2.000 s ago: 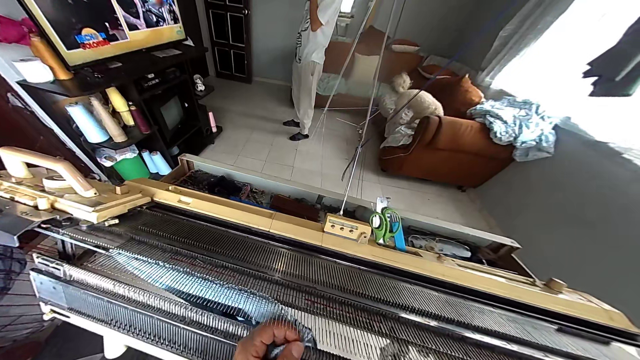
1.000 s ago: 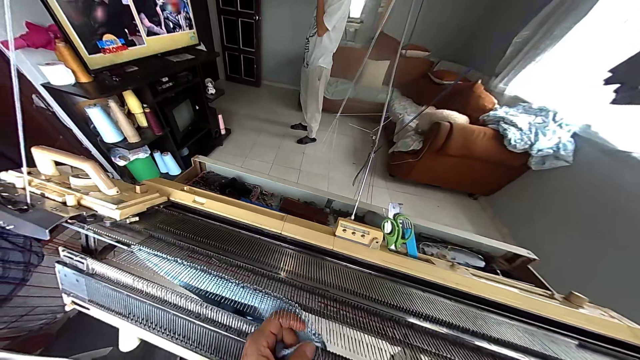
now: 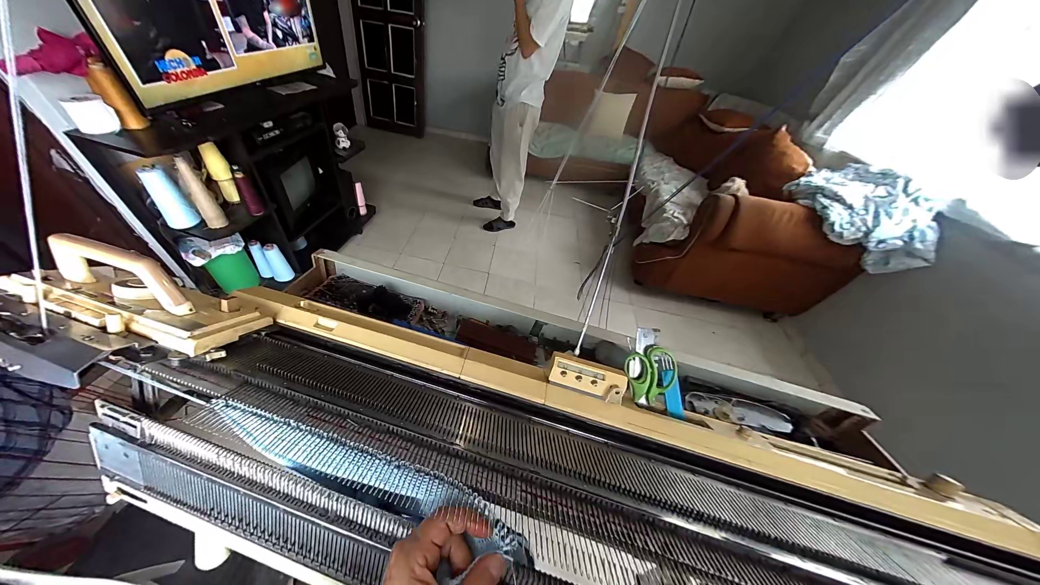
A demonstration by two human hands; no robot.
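My left hand (image 3: 451, 548) is at the bottom centre, over the front needle bed (image 3: 260, 504) of a knitting machine. Its thumb and curled fingers pinch the edge of light blue knitted fabric (image 3: 357, 467). The fabric hangs from the needles and runs left from my hand between the two beds. The back needle bed (image 3: 487, 431) lies behind it. At the far left, the beige carriage with a handle (image 3: 122, 301) sits on the rail. My right hand is out of view.
A beige row counter (image 3: 587, 378) and green-handled scissors (image 3: 650, 375) are at the back rail. Yarn strands rise above them. Behind stand a trough of items (image 3: 520, 313), a shelf with yarn cones (image 3: 199, 191), a person (image 3: 520, 97) and an orange-brown sofa (image 3: 747, 252).
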